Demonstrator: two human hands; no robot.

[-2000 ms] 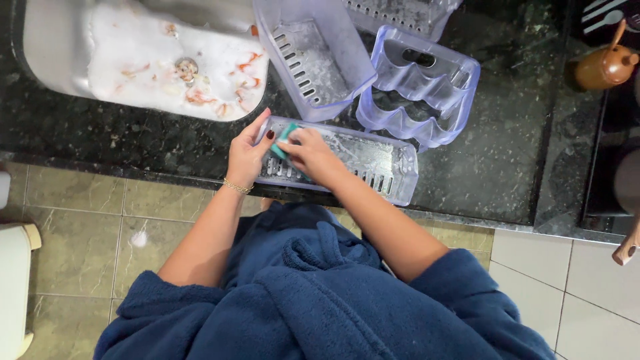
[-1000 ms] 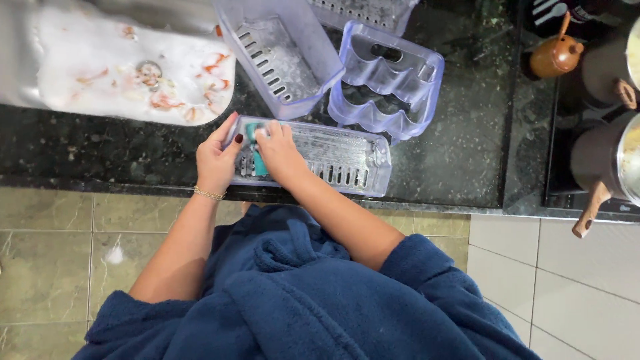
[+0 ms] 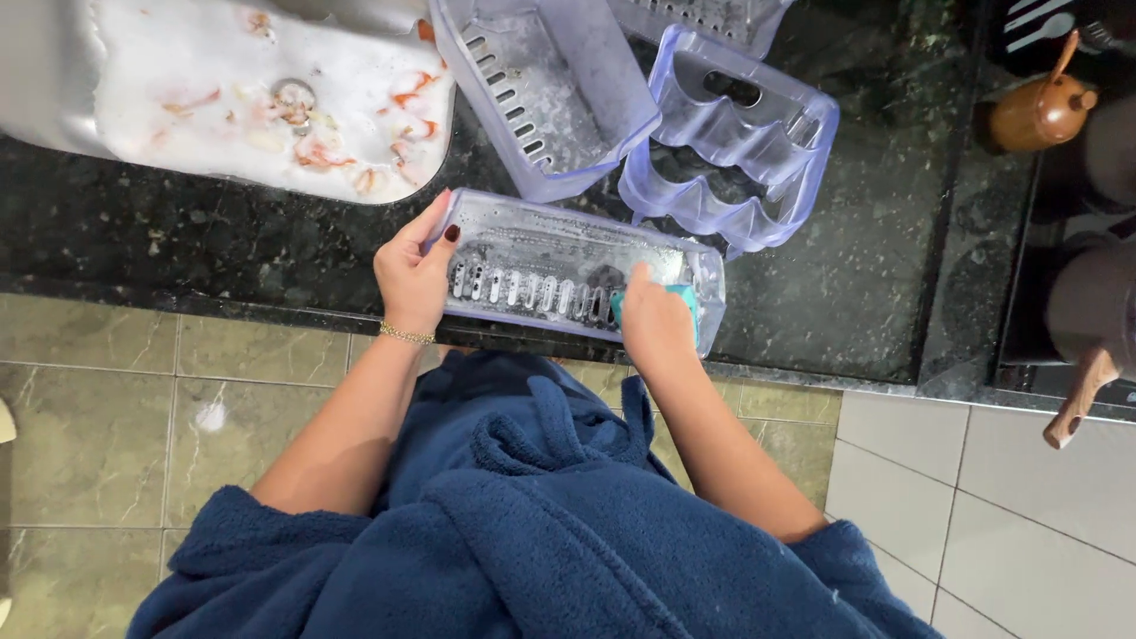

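Observation:
A wet, clear plastic bin (image 3: pixel 541 244) with a row of slots lies along the front edge of the dark stone counter. My left hand (image 3: pixel 415 266) grips its left end, thumb over the rim. Inside the bin, near its right end, my right hand (image 3: pixel 658 319) presses a teal sponge or cloth (image 3: pixel 682 297) against the slotted surface. Behind it stand a second slotted clear bin (image 3: pixel 568 80) and a clear plastic rack with wavy dividers (image 3: pixel 745 142). Part of a further slotted piece (image 3: pixel 701 18) shows at the top edge.
At the upper left, a steel sink (image 3: pixel 67 89) holds white suds and orange food scraps around its drain. On the right are a brown round pot with a stick handle (image 3: pixel 1038 114), light utensils (image 3: pixel 1038 22), and a pan's wooden handle (image 3: pixel 1083 395) jutting past the counter edge (image 3: pixel 799 377).
My right hand has moved with the teal sponge or cloth from the bin's left end to its right end. My left hand stays on the left end.

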